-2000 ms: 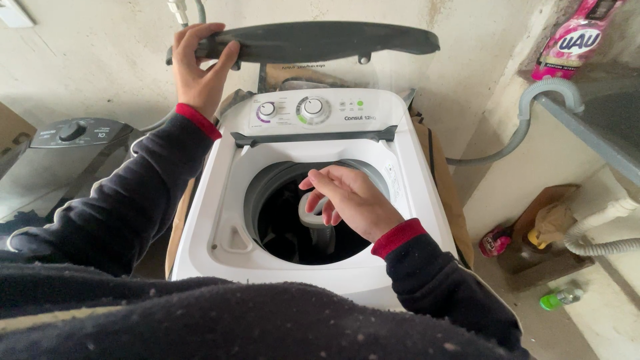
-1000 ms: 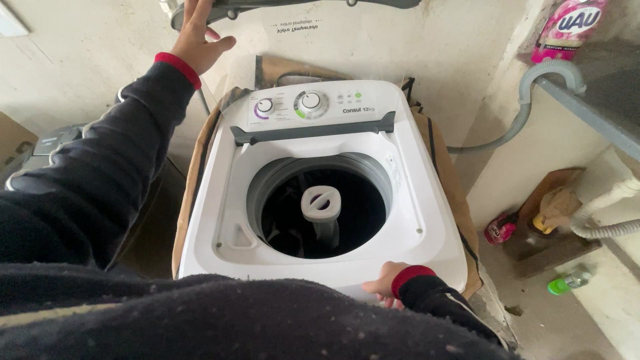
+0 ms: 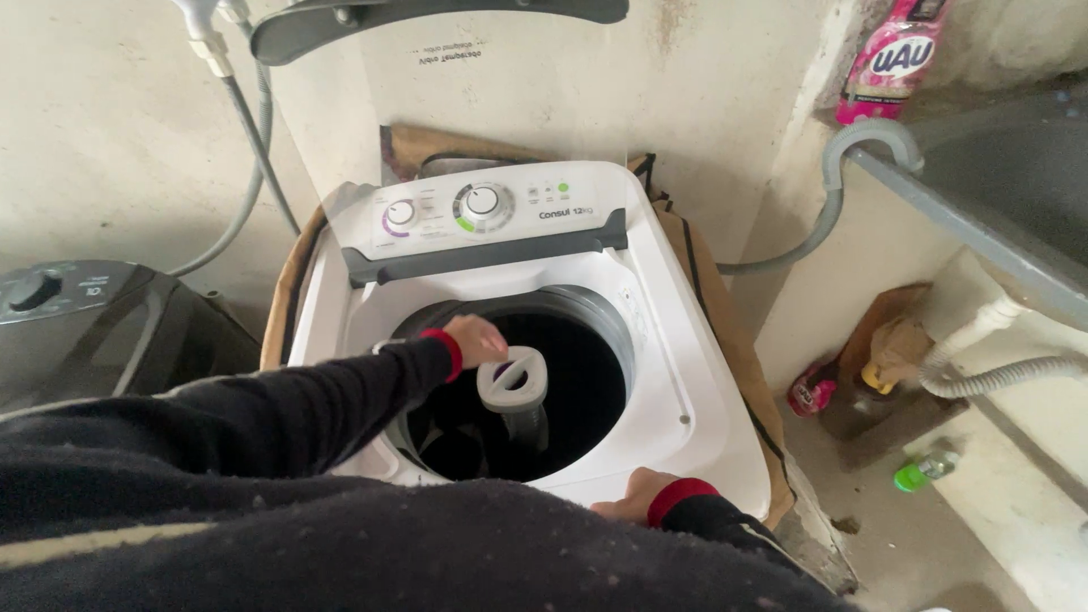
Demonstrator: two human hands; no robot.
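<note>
A white top-load washing machine (image 3: 697, 442) stands in front of me with its glass lid (image 3: 442, 19) raised. My left hand (image 3: 478, 342) is over the drum opening, beside the white top cap of the agitator (image 3: 512, 380); whether it touches the cap is unclear. The fingers are partly hidden and blurred. My right hand (image 3: 633, 497) rests on the machine's front edge, its fingers partly hidden by the sleeve and my body. Dark contents, perhaps fabric, lie in the drum (image 3: 578, 382). Two knobs, the larger one (image 3: 481, 200) near the middle, sit on the control panel.
A dark appliance (image 3: 110, 331) stands at left, near hoses (image 3: 259, 161) on the wall. At right are a grey sink (image 3: 977, 221), a drain hose (image 3: 829, 212) hooked on its edge and a pink bottle (image 3: 897, 64). Below lie a second pink package (image 3: 812, 389) and a green-capped bottle (image 3: 926, 470).
My left hand has left the raised lid and come down over the drum. My right hand moved from above the agitator to the front edge, where it stays. The lid has swung farther back.
</note>
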